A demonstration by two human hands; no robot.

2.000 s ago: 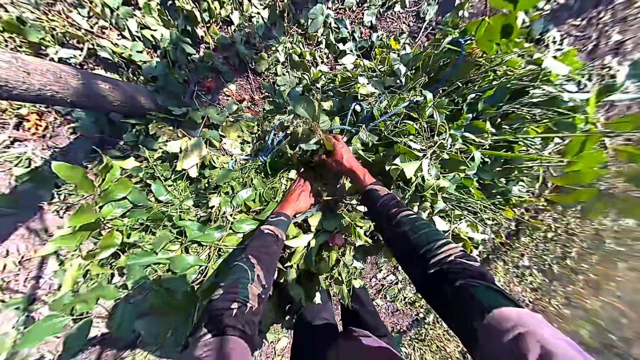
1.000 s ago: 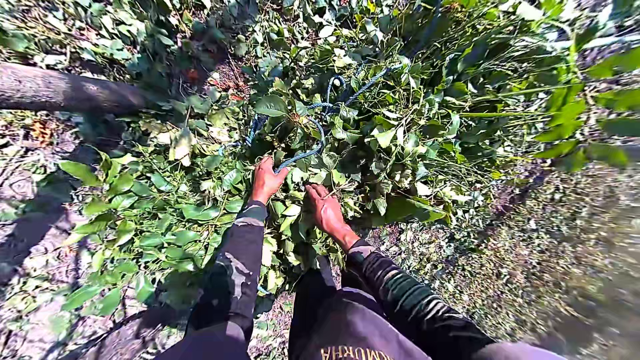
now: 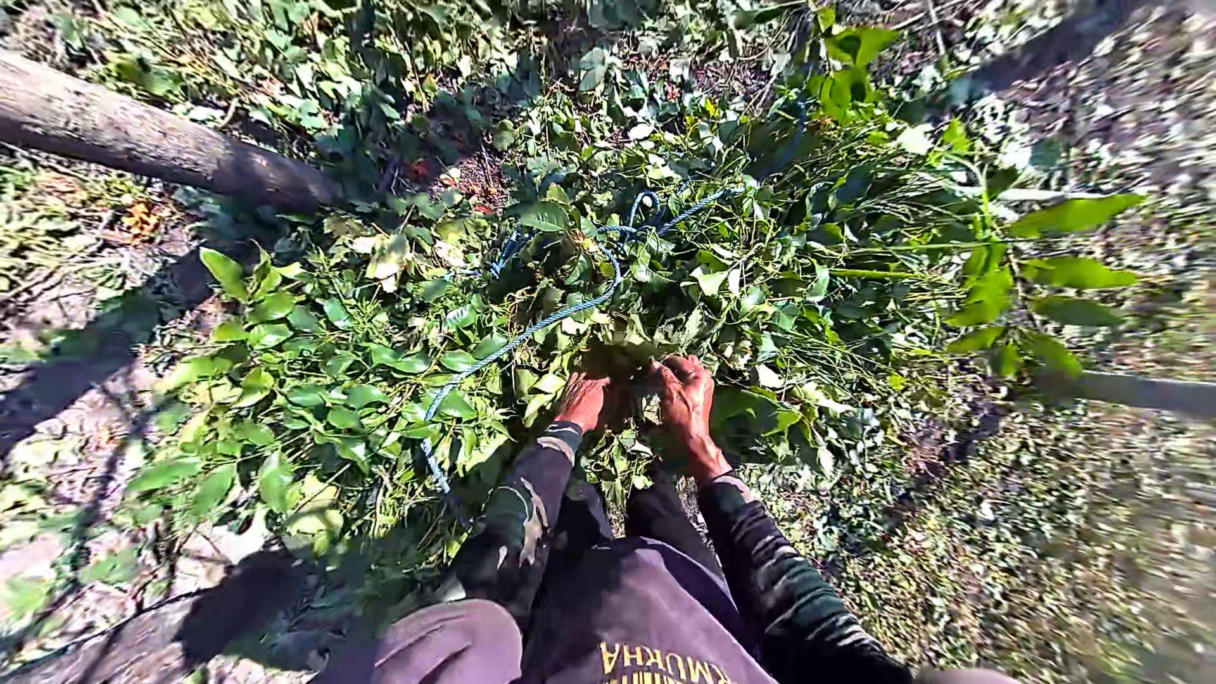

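Note:
A wide heap of cut leafy branches lies on the ground in front of my legs. Across its top runs a blue twisted rope, looped near the middle and trailing down to the lower left. My left hand reaches into the near side of the heap, its fingers hidden among leaves and shadow. Close to its right, my right hand has bent fingers at the leaves; whether it grips stems is unclear. Neither hand is on the visible part of the rope.
A tree trunk or thick pole comes in from the upper left to the heap. Leafy sprigs stick out at the right, near a pale pole. Scattered leaves cover the ground.
One second ago my left hand was at the rope's lower end; now it is off the rope, nearer my right hand. The rope now stretches to the heap's lower left.

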